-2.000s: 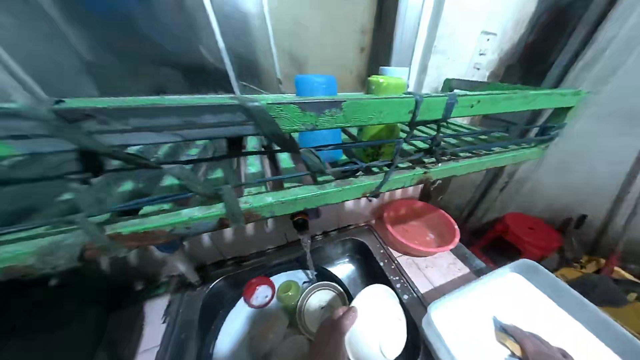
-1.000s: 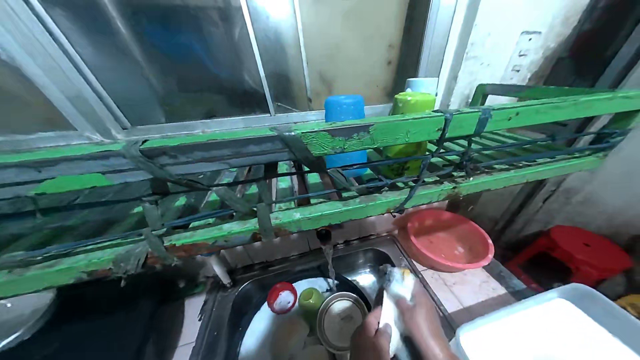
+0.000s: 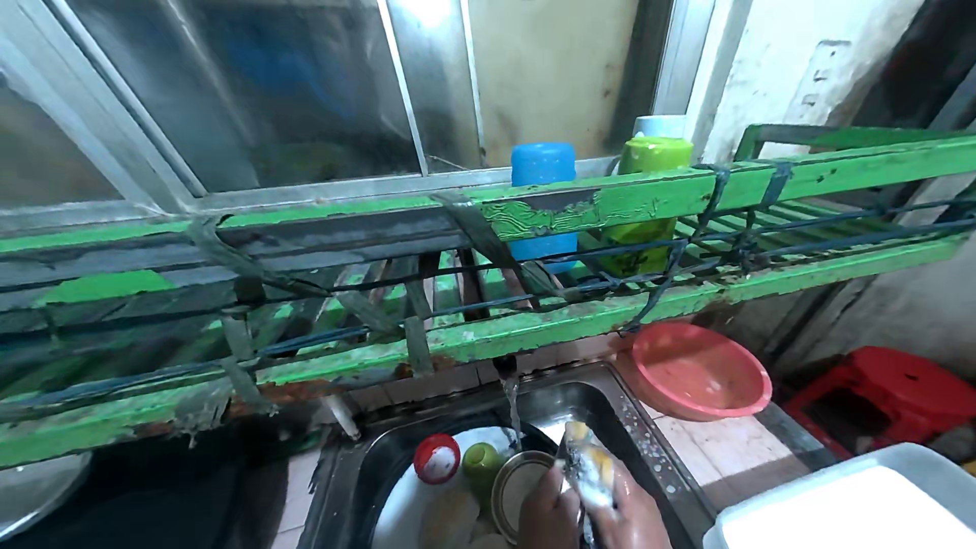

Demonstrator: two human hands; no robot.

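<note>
My right hand (image 3: 629,511) holds a soapy yellow sponge (image 3: 591,461) over the right part of the metal sink (image 3: 633,427). Close against it on the left, my left hand (image 3: 550,515) grips an object mostly hidden by the sponge and fingers; its kind cannot be told. Left of my hands, a round metal-rimmed container (image 3: 509,488), a green cup (image 3: 482,462) and a red-rimmed cup (image 3: 437,459) with foam lie in the sink by a large white dish (image 3: 400,507). Water (image 3: 513,400) runs from the tap behind them.
A green slatted rack (image 3: 534,332) crosses above the sink, bearing a blue container (image 3: 543,164) and a lime-green one (image 3: 656,156). Right of the sink are a pink plastic basin (image 3: 701,374), a red stool (image 3: 907,389) and a white plastic tub (image 3: 732,526).
My right hand has moved left from the white tub to beside my left hand, bringing the sponge. The white bowl-like item seen at my left hand earlier no longer shows whole.
</note>
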